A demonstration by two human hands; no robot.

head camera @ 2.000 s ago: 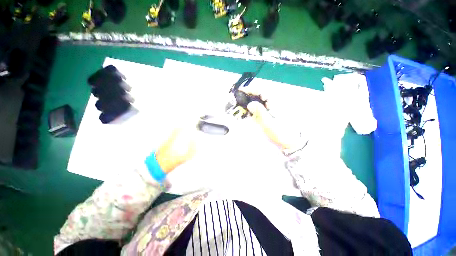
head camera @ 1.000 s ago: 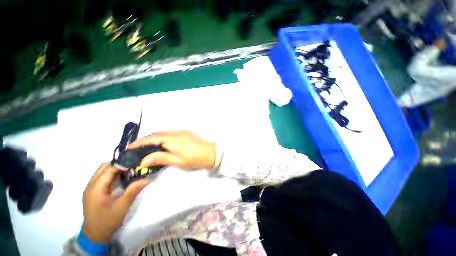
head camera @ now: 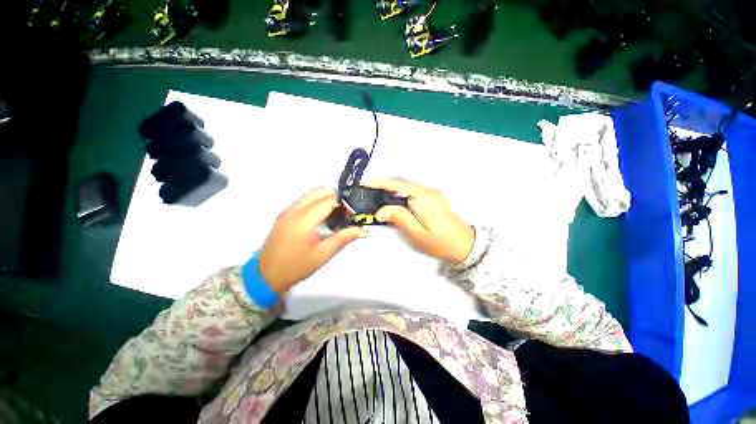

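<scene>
My left hand (head camera: 302, 240), with a blue wristband (head camera: 259, 281), and my right hand (head camera: 427, 219) meet over the white paper sheets (head camera: 489, 186). Between their fingertips is a circuit board (head camera: 363, 219) with a yellow block, beside a black part (head camera: 377, 199) held mostly by my right fingers. My left fingertips grip a small dark piece at the board's left end, partly hidden. A bundled black cord (head camera: 354, 168) rises from the board, its end trailing up past the paper's edge.
Several black housings (head camera: 182, 153) lie overlapping on the paper at left, another housing (head camera: 97, 199) on the green bench. A blue bin (head camera: 663, 240) with corded parts stands at right, a crumpled white cloth (head camera: 590, 161) beside it. Boards (head camera: 419, 37) lie on the belt beyond the worn edge.
Two seconds ago my hands were apart, with the board at my right hand and a housing between them. Now both hands hold the parts together. The view swung right and has come back.
</scene>
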